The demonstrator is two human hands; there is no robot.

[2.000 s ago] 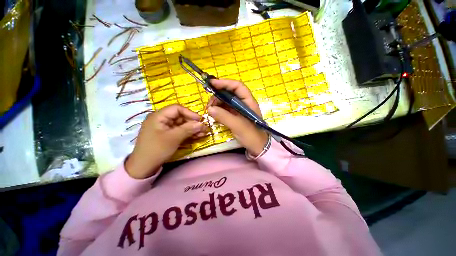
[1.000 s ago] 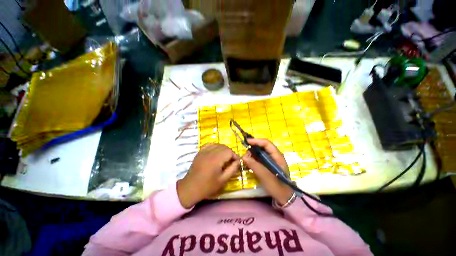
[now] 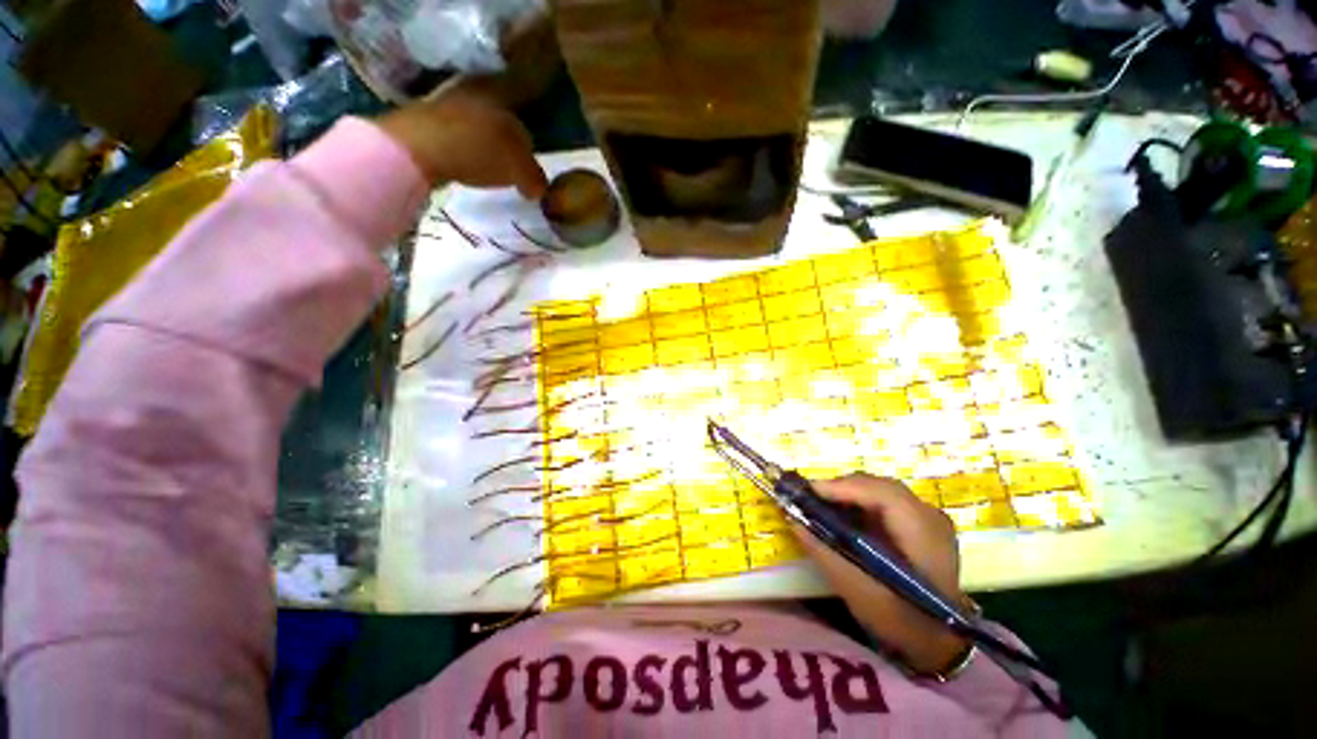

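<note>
The yellow flexible circuit panel (image 3: 809,347) lies in front of me with strong glare. Thin dark red-brown lead wires (image 3: 506,469) lie across its left edge. My right hand (image 3: 898,556) holds the black soldering iron (image 3: 867,556) over the panel, its metal tip pointing up and left. My left hand (image 3: 477,142) is stretched out to the back left, its fingers beside the small round tin (image 3: 581,205). I cannot tell whether it holds anything.
A brown open box (image 3: 686,87) stands beyond the panel, with a dark phone (image 3: 939,166) and small dark pliers (image 3: 852,217) right of it. A black box (image 3: 1206,311) with cables and a green spool (image 3: 1249,171) are at the right. Stacked yellow sheets (image 3: 123,246) are far left.
My left hand has left the panel's near edge and reached out to the tin at the back left. My right hand has shifted right and down with the iron. The view has shifted.
</note>
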